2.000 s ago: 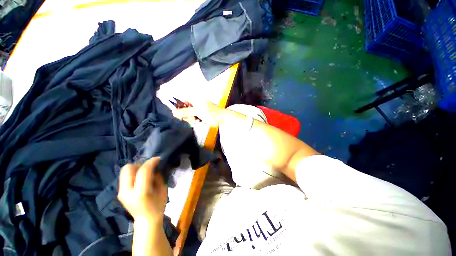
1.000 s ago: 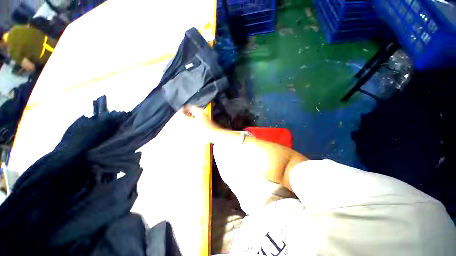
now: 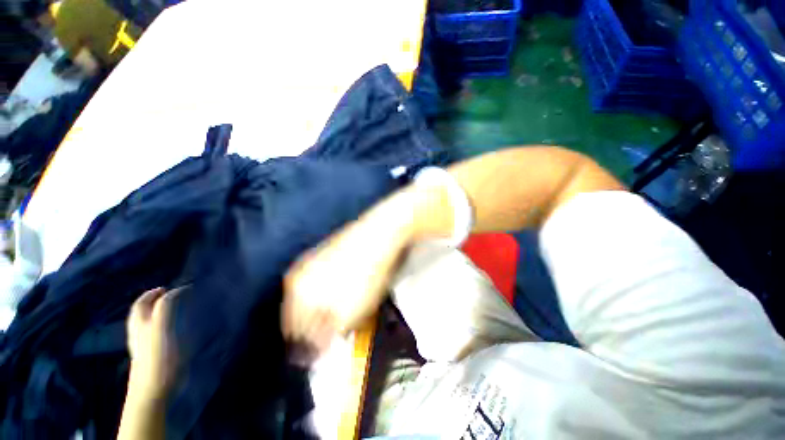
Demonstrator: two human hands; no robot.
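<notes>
Dark navy garments (image 3: pixel 112 232) lie in a heap over the left of the white table, and one piece stretches up to the table's right edge. My left hand (image 3: pixel 155 331) is at the lower left with its fingers at the navy cloth, seemingly gripping it. My right hand (image 3: pixel 323 296) is blurred, over the cloth near the table's right edge, with the palm turned down. Its fingertips are unclear, and I cannot tell whether it holds cloth or a tool. No snips can be made out.
The white table (image 3: pixel 258 77) has a yellow-orange edge. Blue crates (image 3: pixel 637 73) stand on the green floor (image 3: pixel 551 94) at the upper right. A red stool (image 3: pixel 493 262) is beside my right arm. A person's olive headwear (image 3: pixel 86 30) shows at the upper left.
My right hand has moved down and left from the grey panel onto the navy cloth. My left hand has come into view at the lower left. The grey panel no longer shows.
</notes>
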